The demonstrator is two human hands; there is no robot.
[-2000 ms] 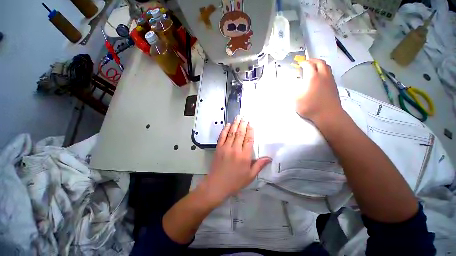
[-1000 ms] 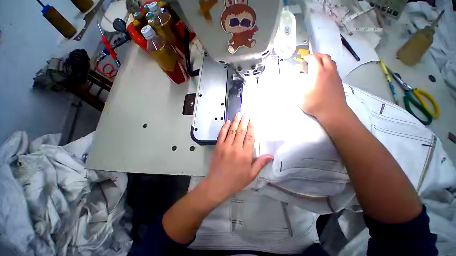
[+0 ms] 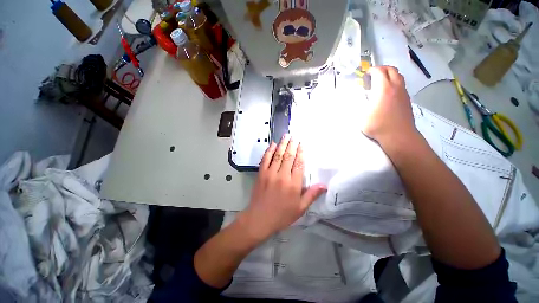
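Observation:
A white garment (image 3: 366, 198) with dark seam lines lies under the sewing machine head (image 3: 260, 35) and over the table's front edge. Lamp glare hides its upper part and the needle area. My left hand (image 3: 282, 180) lies flat, fingers slightly spread, on the garment's left edge beside the shiny bed plate (image 3: 251, 127). My right hand (image 3: 390, 106) rests on the garment right of the glare, fingers bent; whether it pinches the cloth is hidden by the glare.
Amber bottles (image 3: 198, 65) stand left of the head. Green-and-yellow scissors (image 3: 496, 127), a thin pen (image 3: 464, 103), black tweezers (image 3: 419, 62) and a tan bottle (image 3: 499, 59) lie at right. White garments (image 3: 71, 231) are heaped at lower left.
The view has shifted slightly, so the machine head shows a little further right. Both hands keep nearly the same place on the garment.

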